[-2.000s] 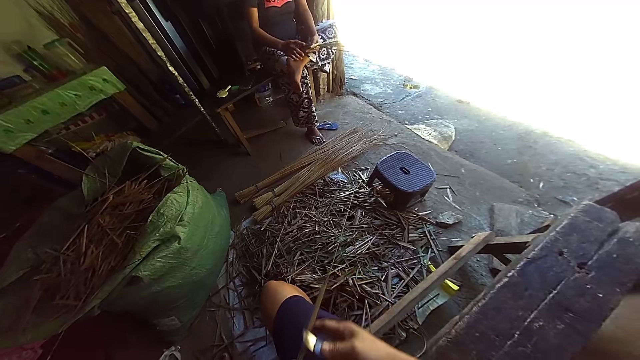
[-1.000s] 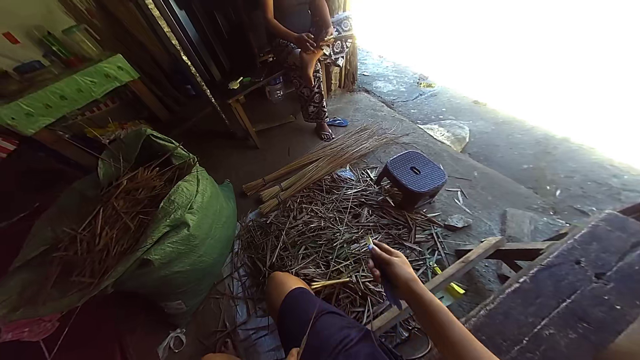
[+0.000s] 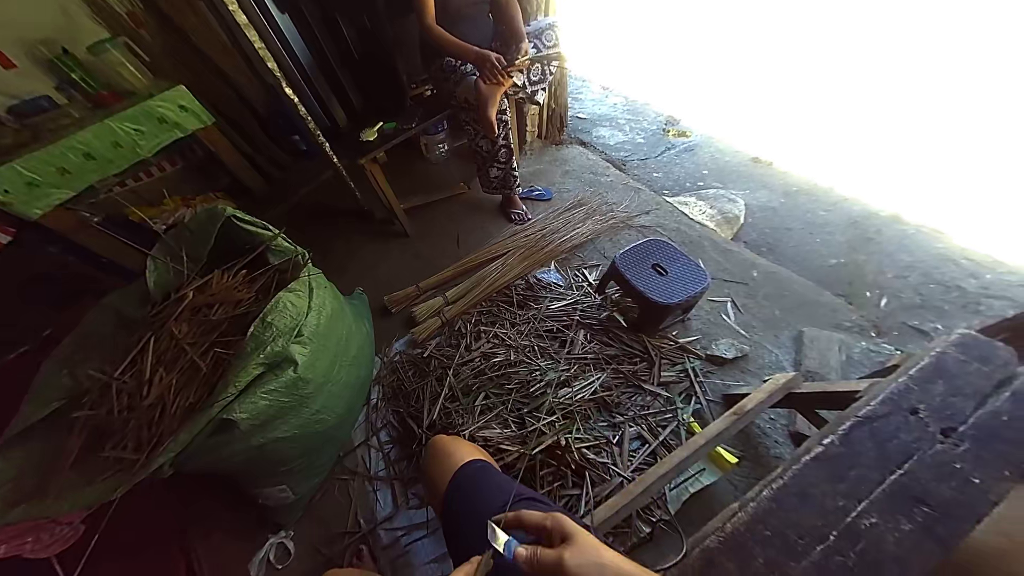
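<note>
At the bottom centre my right hand (image 3: 560,548) grips a small knife (image 3: 501,538) with a short bright blade and a blue part at the handle. My left hand (image 3: 466,566) shows only as fingertips at the lower edge, closed on a thin strip (image 3: 485,562) beside the blade; the rest of it is out of view. Both hands are close together over my thigh. Past my knee spreads a heap of dry leaf scraps (image 3: 544,384). Bundles of thin sticks (image 3: 512,260) lie at the heap's far side.
A green woven sack (image 3: 312,360) of scraps stands on the left. A dark plastic stool (image 3: 660,272) stands at the heap's right edge. Wooden planks (image 3: 880,456) cross the lower right. Another person (image 3: 488,88) sits beyond, hands on thin material. A table with green cloth (image 3: 104,152) is upper left.
My right hand was stretched out over the heap one second ago and is now back at my thigh, near my left hand. A pale strip seen beside my knee then is no longer visible.
</note>
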